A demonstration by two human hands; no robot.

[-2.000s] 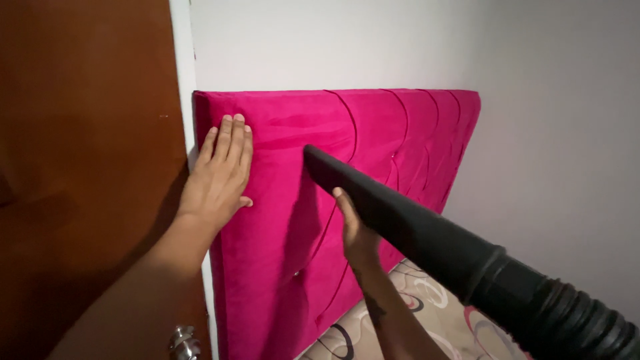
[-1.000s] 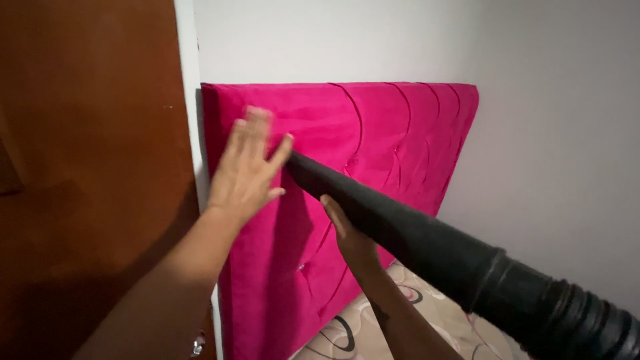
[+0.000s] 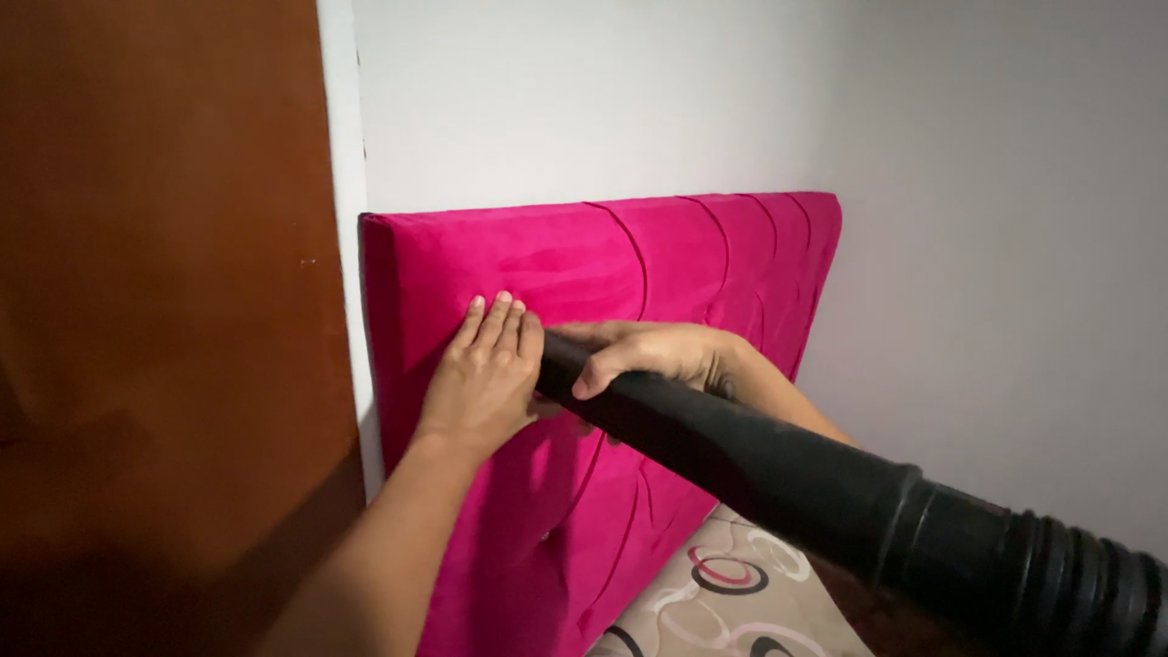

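A tufted pink upholstered headboard stands against the wall. My right hand grips a black vacuum cleaner nozzle near its narrow end, thumb on top and fingers around the far side. The nozzle runs down to a ribbed hose at the lower right. My left hand lies on the headboard's fabric beside the nozzle tip, fingers extended upward and close together. That hand hides the tip, so whether it touches the fabric cannot be told.
A brown wooden door fills the left side, with a white frame beside the headboard. Below the headboard is a mattress with a circle pattern. A pale wall rises behind and to the right.
My right hand has gone from under the nozzle to a grip over it, nearer the tip. My left hand has come down from near the headboard's top edge to beside the tip.
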